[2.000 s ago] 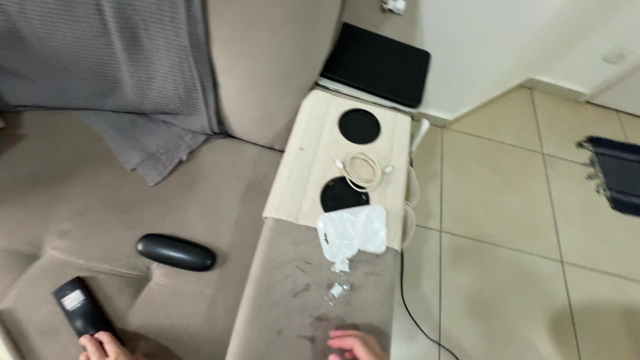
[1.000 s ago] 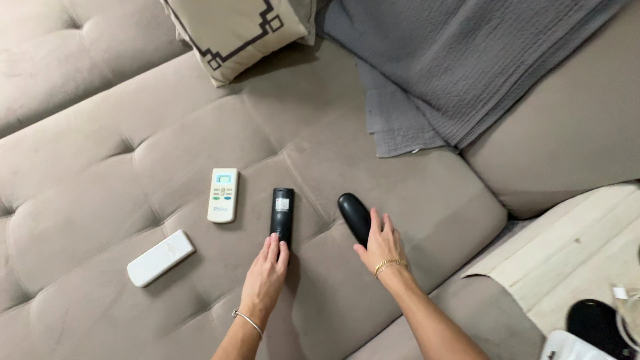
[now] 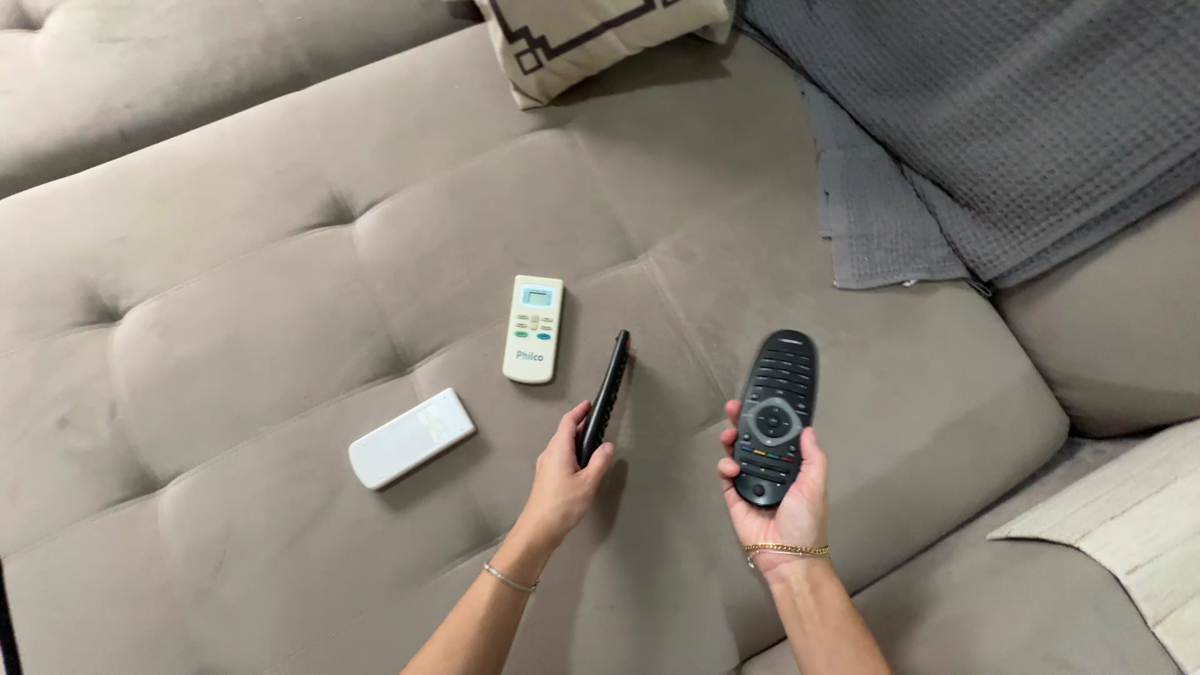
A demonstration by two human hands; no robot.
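My left hand [image 3: 568, 478] grips the lower end of a slim black remote control [image 3: 607, 398], which is turned on its edge above the sofa seat. In my right hand [image 3: 783, 497] is a rounded black remote control [image 3: 776, 412], its buttons and round pad facing up. Just left of the slim remote lies a cream Philco air-conditioner remote [image 3: 533, 330], with its small screen and buttons up. A white remote control [image 3: 412, 439] lies slanted on the seat at the lower left, its plain side up.
The tufted beige sofa seat [image 3: 253, 347] spans most of the view. A patterned cushion [image 3: 600, 42] sits at the top, a grey woven blanket [image 3: 1012, 141] drapes at the upper right, and a cream slatted armrest cover [image 3: 1125, 525] shows at the lower right.
Both black remotes, lying on the seat a second ago, are now in my hands; the rounded one shows its buttons, the slim one stands on edge. The view has swung left since two seconds ago.
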